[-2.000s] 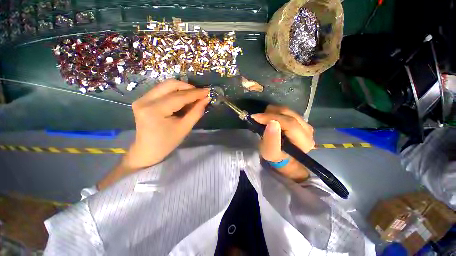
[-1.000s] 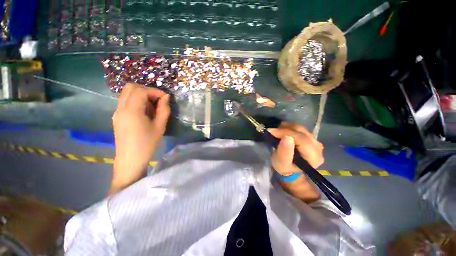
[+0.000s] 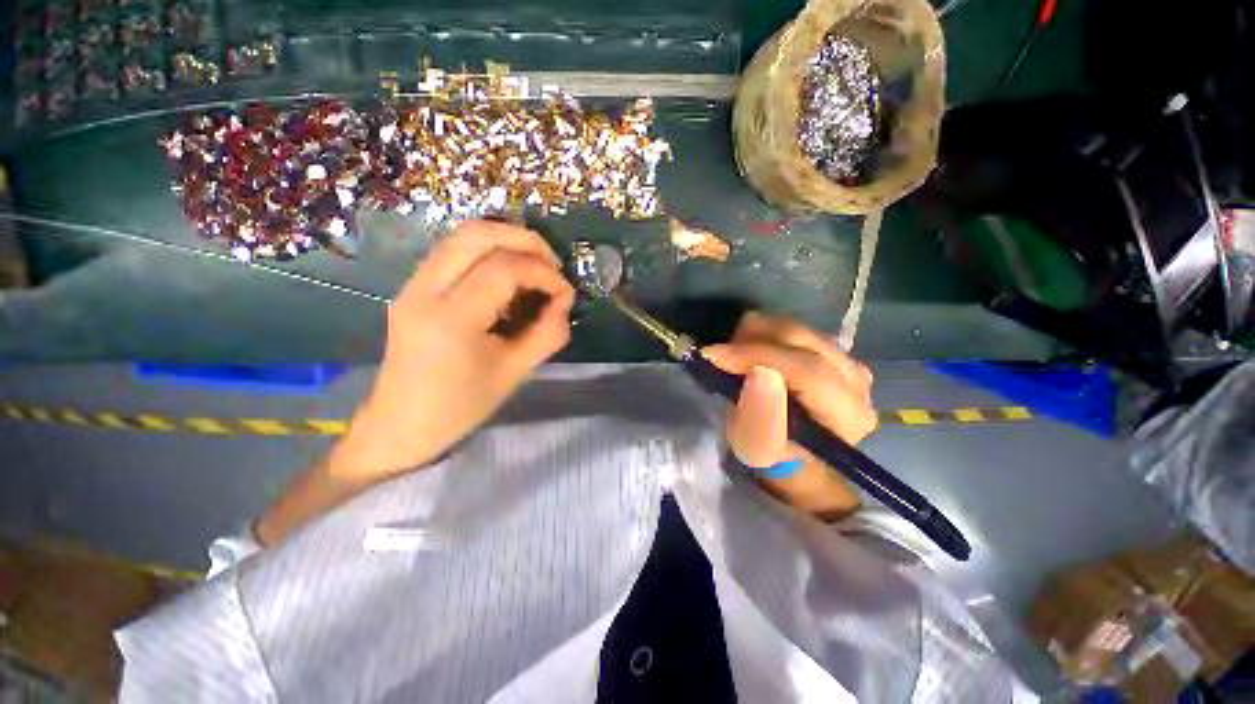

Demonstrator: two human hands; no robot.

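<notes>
My right hand (image 3: 791,406) holds a black soldering iron (image 3: 881,484) like a pen. Its thin metal shaft points up-left to a round silvery work holder (image 3: 600,270), with a small shiny component (image 3: 585,259) at its left side. My left hand (image 3: 461,337) is just left of the holder, thumb and fingertips pinched together. A thin pale solder wire (image 3: 310,278) runs from the left edge to this hand; the fingers hide its end. Behind lie a heap of dark red components (image 3: 262,179) and a heap of gold and white metal terminals (image 3: 530,154).
A tan pot (image 3: 768,131) with silvery filling stands behind right, with an orange-tan lump (image 3: 699,244) before it. A clear blister tray (image 3: 317,58) lies at the back. A black-framed fan (image 3: 1170,227) is at right. A cardboard box (image 3: 1135,605) is below right.
Since one second ago, my left hand has moved right, up to the work holder. The view has shifted, putting the heaps and pot further left and higher. The iron stays in my right hand.
</notes>
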